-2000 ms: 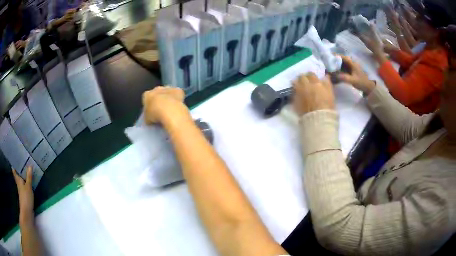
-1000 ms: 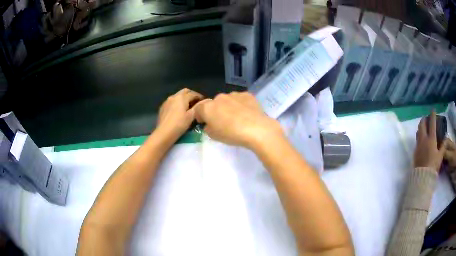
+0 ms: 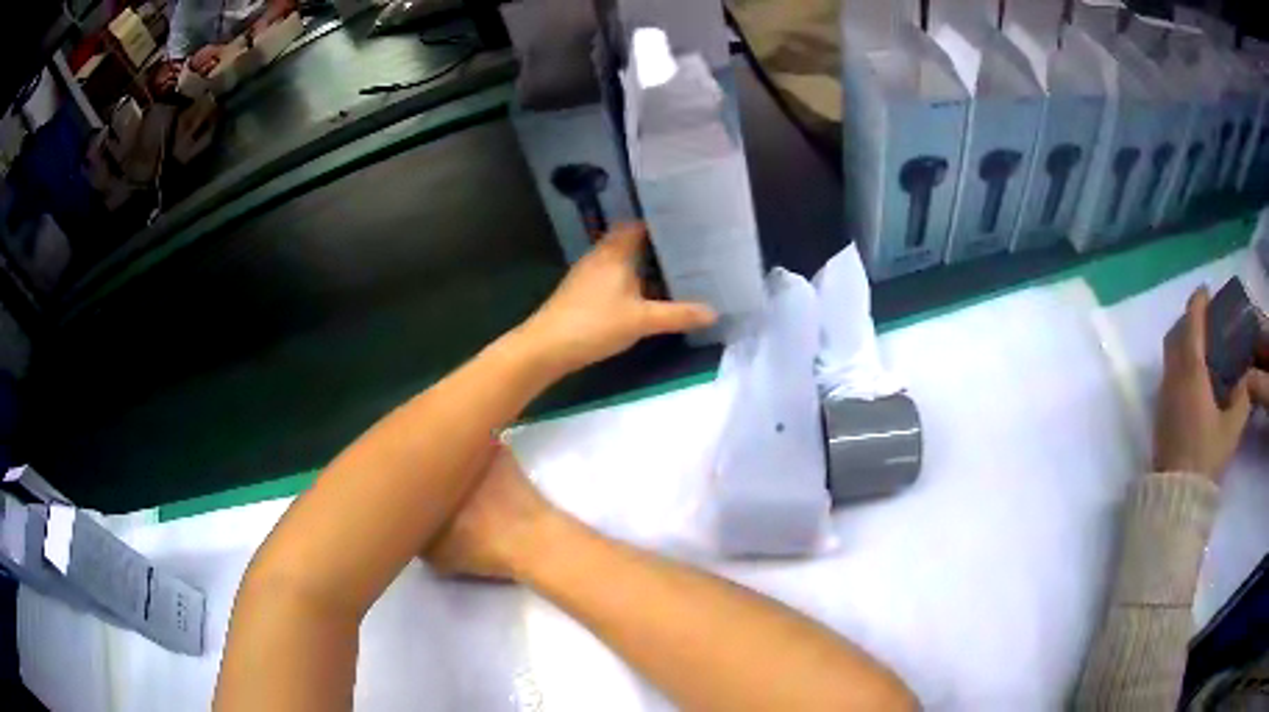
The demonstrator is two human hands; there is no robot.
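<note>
My left hand (image 3: 605, 306) grips a tall pale retail box (image 3: 700, 230) low on its side, thumb in front. The box stands nearly upright at the belt's edge, its top flaps raised. My right hand (image 3: 480, 522) is low on the white sheet, crossed under my left forearm. Its fingers are mostly hidden, so I cannot tell whether it holds anything. A cloudy white protective bag (image 3: 777, 445) lies right of the box, with a shiny grey cylinder (image 3: 874, 445) against its right side.
Open boxes with dark device pictures (image 3: 912, 174) stand in a row on the dark belt (image 3: 278, 306). Another box (image 3: 564, 160) stands behind the held one. Boxes (image 3: 132, 584) lean at far left. At right, another person's hands (image 3: 1197, 403) hold a dark grey object.
The tilted box is now nearly upright in my left hand, which has moved right and up. My right hand has moved left and down, under my left arm. The other person's grey object has tilted.
</note>
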